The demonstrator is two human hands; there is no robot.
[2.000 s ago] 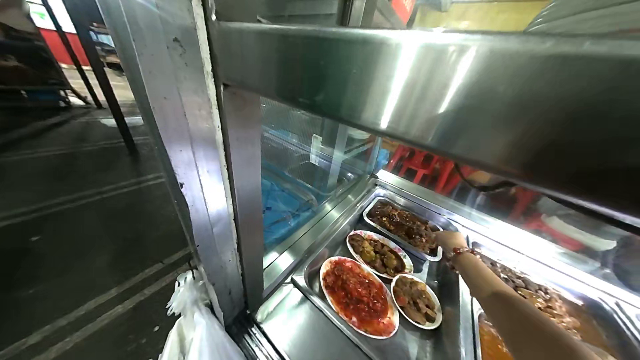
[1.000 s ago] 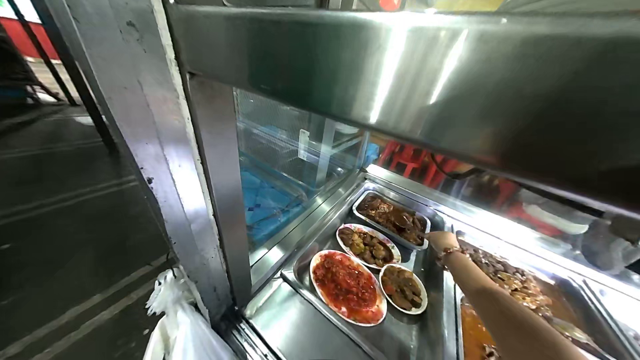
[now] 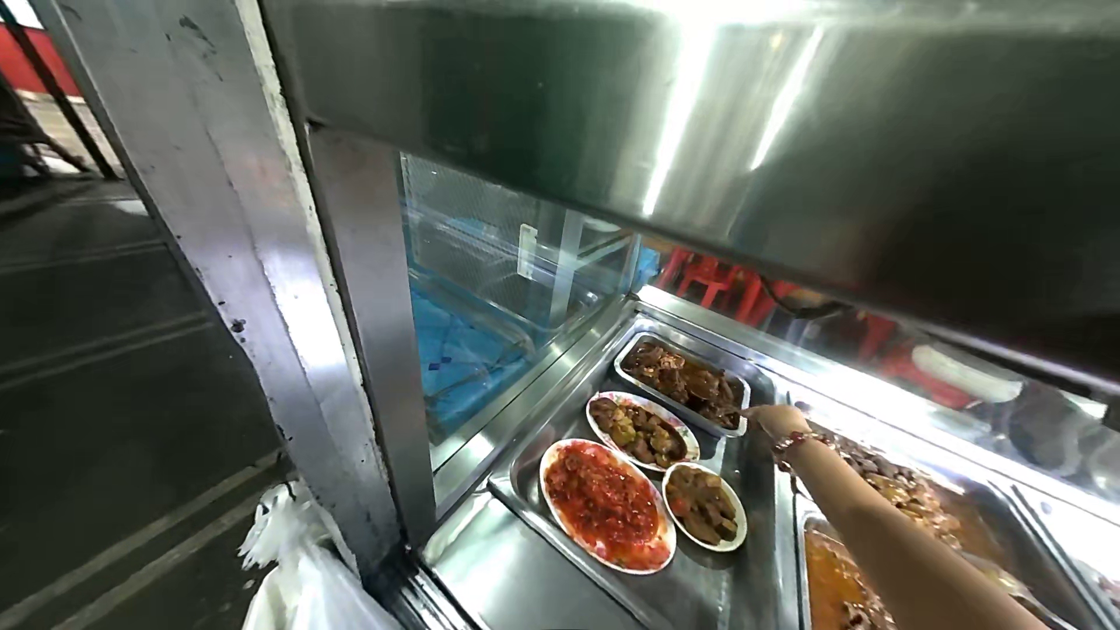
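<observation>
My right hand (image 3: 774,422), with a beaded bracelet at the wrist, reaches in from the lower right. Its fingers are at the right end of a rectangular metal tray of dark stewed meat (image 3: 687,382); whether they grip its rim or something small is too indistinct to tell. Nearer than that tray lie an oval plate of brown stew (image 3: 643,431), a larger oval plate of red sauced food (image 3: 605,505) and a small oval bowl of brown stewed pieces (image 3: 703,506). All of them stand in a large steel pan (image 3: 744,582). My left hand is out of view.
Deeper trays of food in orange broth (image 3: 831,569) lie under and beside my forearm. A wide steel beam (image 3: 542,114) crosses above, and a steel post (image 3: 367,332) stands left. Glass (image 3: 499,254) closes the far side. A white plastic bag (image 3: 306,577) hangs at lower left.
My right hand stays beside the right end of the rectangular tray. The dishes keep their places in the large pan. Only the view has shifted.
</observation>
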